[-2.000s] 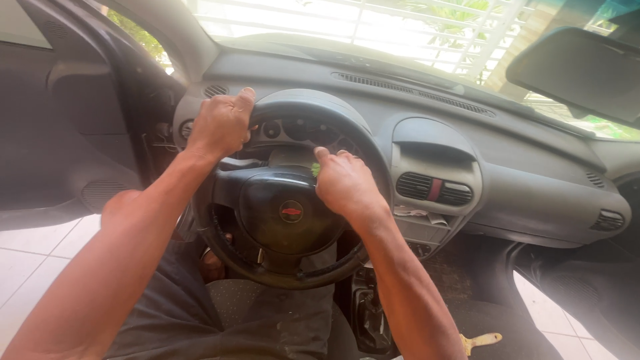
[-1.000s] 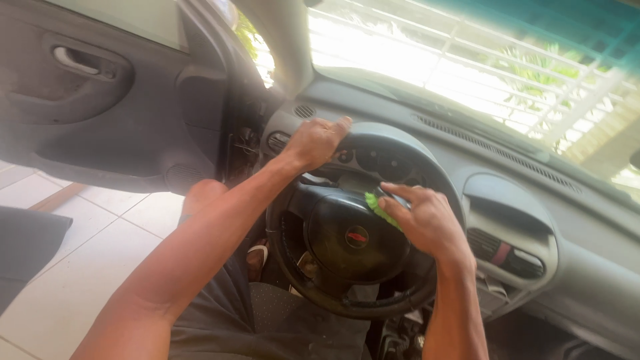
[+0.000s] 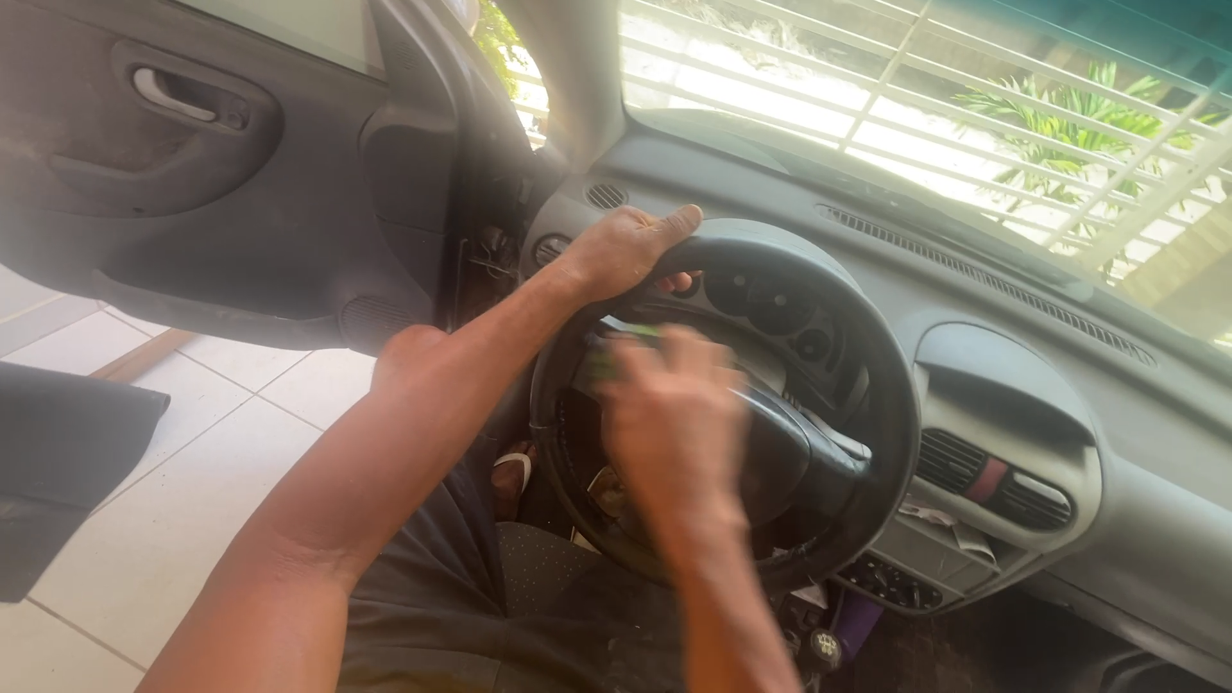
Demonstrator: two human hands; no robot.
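My left hand (image 3: pixel 635 252) grips the upper left rim of a black steering wheel (image 3: pixel 890 404), its thumb lying along the top. My right hand (image 3: pixel 674 404), blurred, is over the left part of the wheel's hub. Its fingers are closed around a green thing (image 3: pixel 602 364), mostly hidden, which may be a cloth or a brush. Behind the wheel the instrument cluster (image 3: pixel 780 308) shows in part. The hub's middle is largely covered by my right hand and wrist.
The car door (image 3: pixel 289 260) stands open on the left above a tiled floor (image 3: pixel 241 452), where a dark mat (image 3: pixel 72 462) lies. The grey dashboard (image 3: pixel 751 183) and air vents (image 3: pixel 991 476) extend right. A gear knob (image 3: pixel 826 647) is low beside the wheel.
My right hand has moved from the right side of the hub to its left side with the green thing. My left hand stays on the rim. The view has swung left.
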